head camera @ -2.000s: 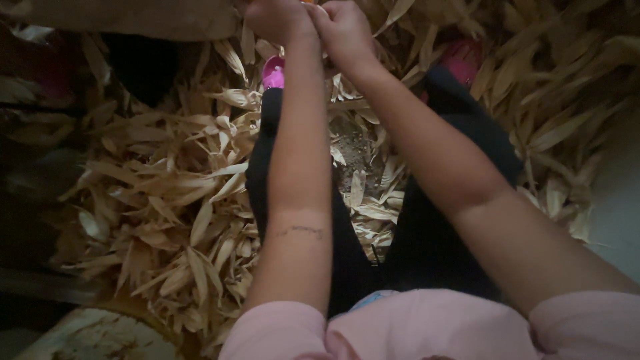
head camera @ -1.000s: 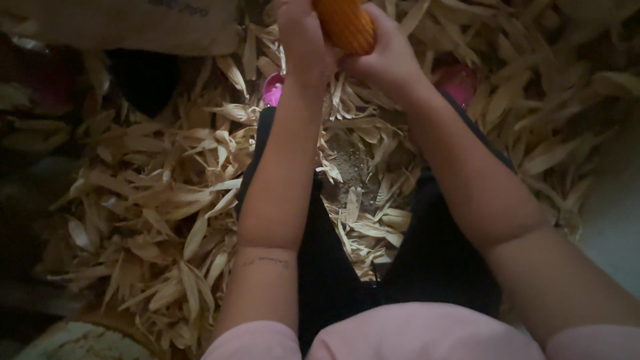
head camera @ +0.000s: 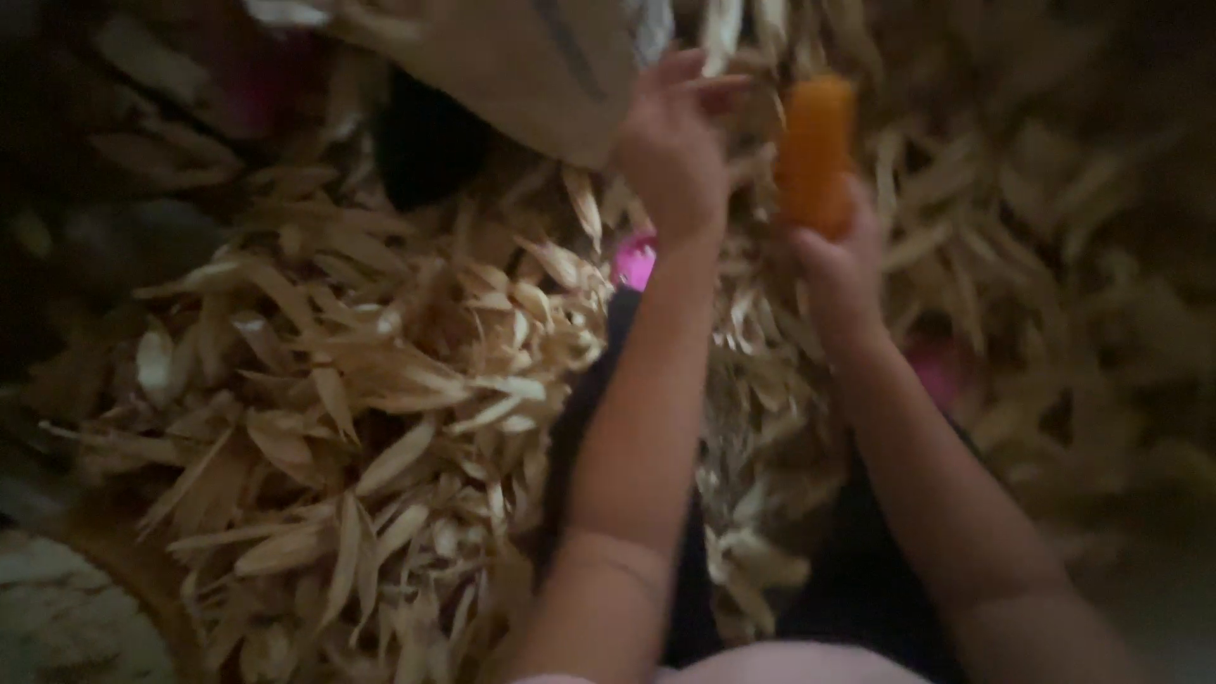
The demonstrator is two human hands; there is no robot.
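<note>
An orange corn cob [head camera: 819, 157] stands roughly upright in my right hand [head camera: 844, 256], which grips its lower end. Its husk is off. My left hand [head camera: 673, 142] is to the left of the cob and apart from it, fingers spread and pointing up and to the right. Pale husk strips [head camera: 724, 33] show just beyond the left fingertips; blur hides whether the fingers touch or hold any of them. Dry corn husks [head camera: 380, 399] lie in a thick layer beneath both hands.
A large tan sack [head camera: 513, 76] with dark writing is at the upper left, beside a black object [head camera: 427, 138]. A round, pale-topped object [head camera: 76, 608] sits at the lower left. Pink footwear [head camera: 635, 261] shows among the husks, with another pink patch [head camera: 939, 370] at right.
My hands were together at the cob one second ago; now they are apart, with the cob in the right hand only. More of the orange cob shows. The view has shifted.
</note>
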